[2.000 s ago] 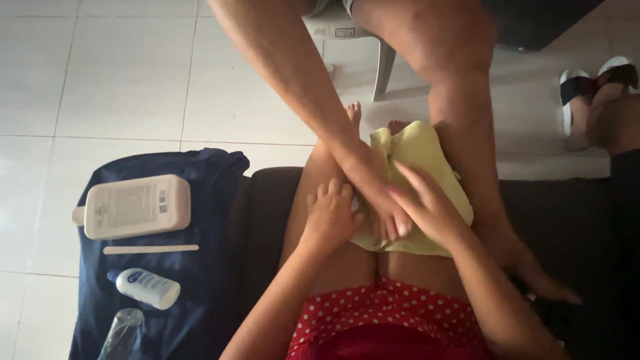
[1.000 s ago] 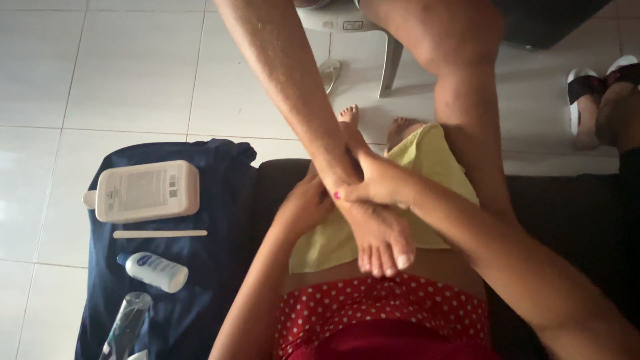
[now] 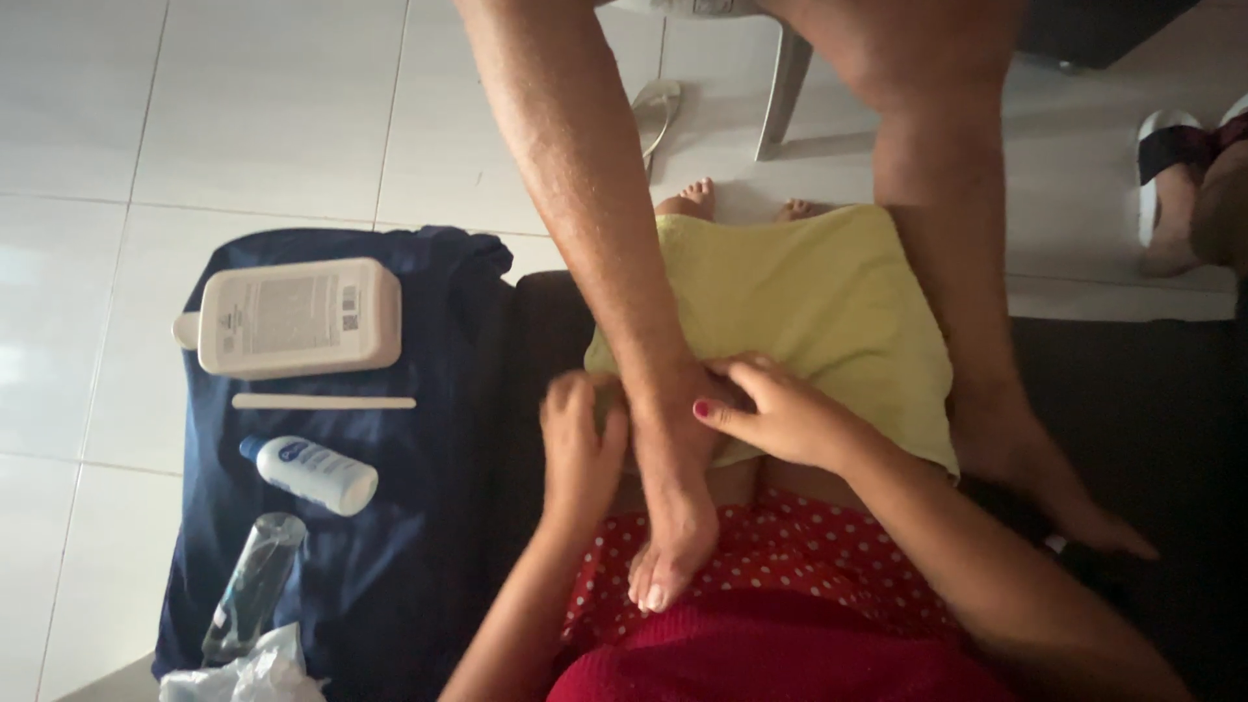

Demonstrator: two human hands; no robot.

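Observation:
Another person's lower leg [image 3: 595,224] reaches across a yellow towel [image 3: 799,312] spread over my lap, and its foot [image 3: 680,536] rests above my red dotted shorts [image 3: 809,546]. My left hand [image 3: 582,429] is beside the ankle on its left side, slightly blurred, with the fingers bent and apart; whether it touches the skin is unclear. On the ankle's right side is my right hand [image 3: 770,409], thumb and fingers spread, its fingertips near the leg over the towel. Neither hand is closed around anything. The person's other foot [image 3: 1053,487] lies right of the towel.
On a dark blue cloth [image 3: 419,546] at left lie a large pale bottle [image 3: 302,317], a wooden stick [image 3: 324,402], a small white bottle with blue cap [image 3: 312,475], a clear bottle [image 3: 255,585] and a plastic bag [image 3: 249,673]. A chair leg [image 3: 783,93] and sandal [image 3: 656,112] stand beyond.
My right hand held the ankle one second ago; it is now beside it with the fingers spread. The other person's foot has shifted left and turned. The towel lies spread out, where it was bunched two seconds ago.

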